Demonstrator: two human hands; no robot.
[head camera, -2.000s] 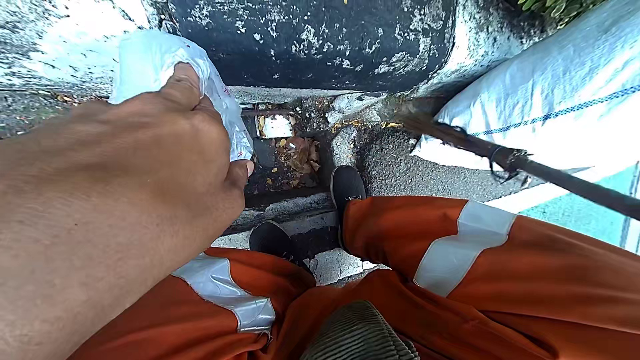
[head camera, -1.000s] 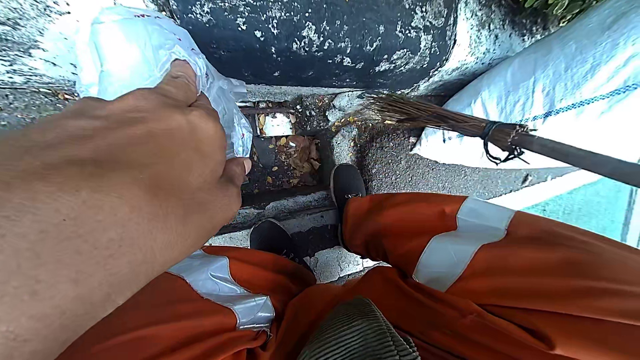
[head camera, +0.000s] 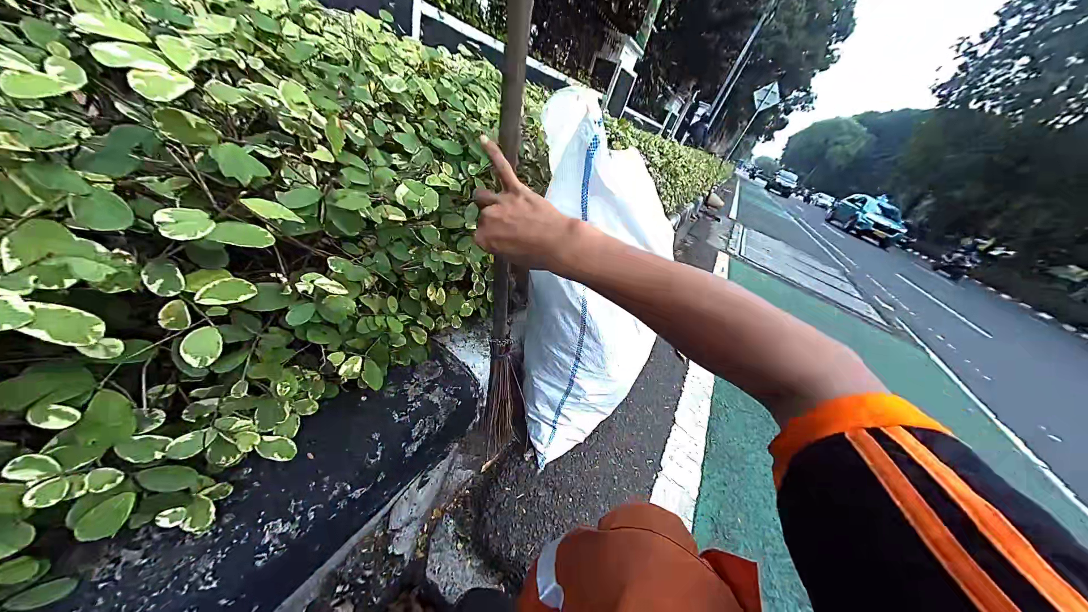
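My right hand (head camera: 520, 217) is around the wooden handle of a stick broom (head camera: 513, 85), with the index finger stretched out across it. The broom stands nearly upright, its thin bristles (head camera: 501, 408) down on the ground by the curb. Just right of it, a tall white woven sack (head camera: 565, 340) with a blue stitched stripe stands on the pavement, bulging. My right forearm passes in front of the sack. My left hand is out of view.
A leafy hedge (head camera: 212, 229) fills the left, above a dark, worn curb wall (head camera: 323, 476). On the right run a white edge line (head camera: 684, 433), a green lane (head camera: 765, 442) and a road with vehicles, among them a light blue car (head camera: 867, 219).
The view has swung up from my feet to the hedge and road. My left hand, earlier at a white plastic bag, is out of view. The broom, tilted before, is nearly upright with my right hand on it.
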